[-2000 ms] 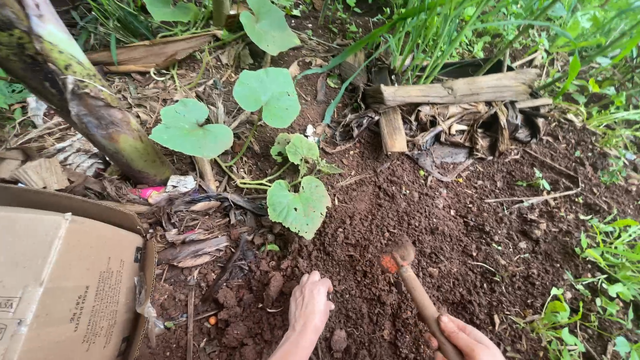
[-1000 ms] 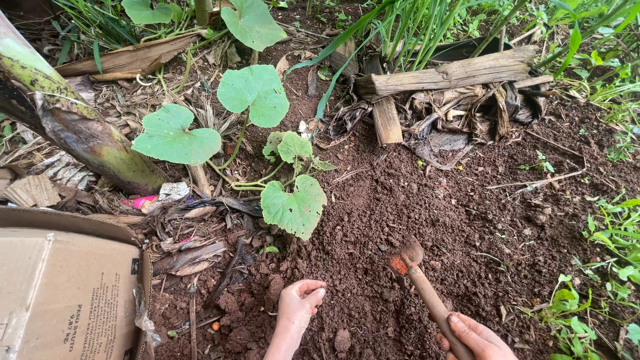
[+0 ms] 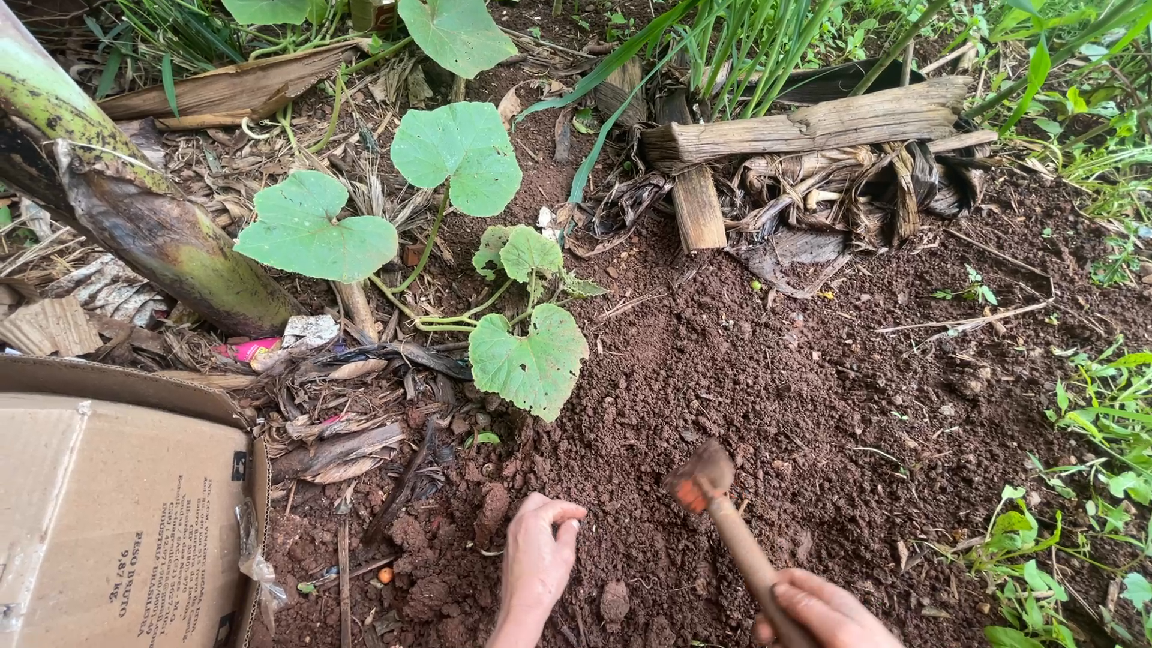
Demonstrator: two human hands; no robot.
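My right hand [image 3: 823, 612] grips the wooden handle of a small hand hoe [image 3: 706, 477], whose soil-caked head with an orange patch is over the loose brown soil [image 3: 720, 387]. My left hand [image 3: 540, 549] is just above the soil, left of the tool, with thumb and fingers drawn together; whether anything is between them cannot be told. Beyond it grows a squash-like vine, its nearest lobed leaf [image 3: 529, 362] pitted with small holes.
A cardboard box [image 3: 135, 531] with printed writing stands at the lower left, below a thick plant stem [image 3: 171, 225]. Dry wood pieces [image 3: 810, 126] and withered leaves lie at the back, grass behind them. Low weeds [image 3: 1035, 558] grow on the right. A small orange fruit-like thing [image 3: 385, 574] lies near the box.
My left hand has moved a little and turned, its fingers now curled above the soil. My right hand keeps hold of the hoe, which stays over nearly the same patch.
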